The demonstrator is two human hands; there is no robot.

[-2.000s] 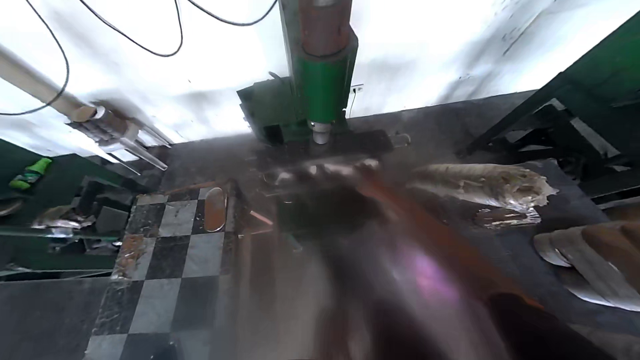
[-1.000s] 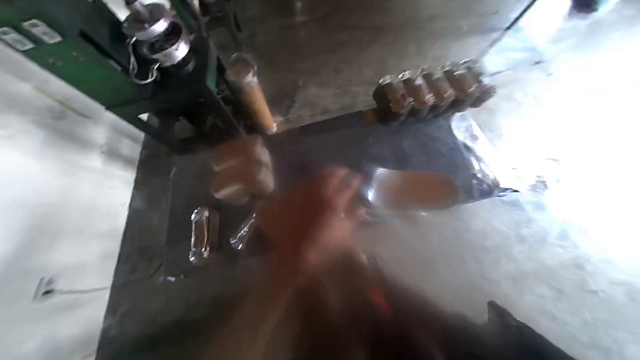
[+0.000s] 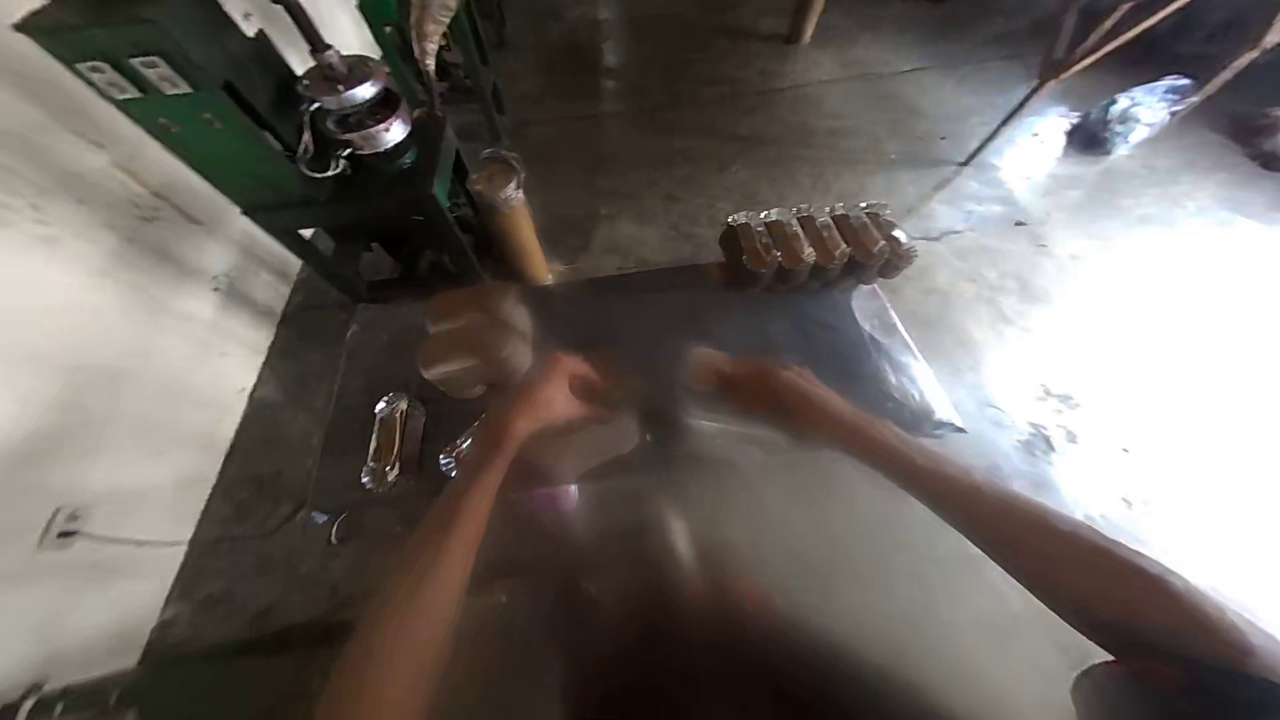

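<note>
My left hand [image 3: 565, 395] is blurred, with its fingers curled low over the dark sheet [image 3: 640, 315], just right of a stack of brown rounded pieces [image 3: 478, 340]. A pale flat piece [image 3: 595, 445] lies under and beside it; whether it is gripped cannot be told. Further right, my right hand [image 3: 770, 390] reaches in with a small tan item [image 3: 708, 368] at its fingertips, also smeared by motion. A plastic-wrapped brown bundle [image 3: 392, 442] lies at the left, and another shiny wrapped thing [image 3: 460, 448] is partly hidden by my left forearm.
Several plastic-wrapped brown bundles [image 3: 815, 245] stand in a row at the sheet's far edge. A yellowish roll [image 3: 515, 225] stands beside a green machine [image 3: 190, 120] with round metal parts. Clear plastic [image 3: 905, 350] lies at the right edge. A wall socket with a cord [image 3: 65, 530] is at the left.
The view has swung far from the tiled surface and green press of two seconds ago. Since one second ago, the long tan piece near the plastic has gone from there, and both forearms now show apart.
</note>
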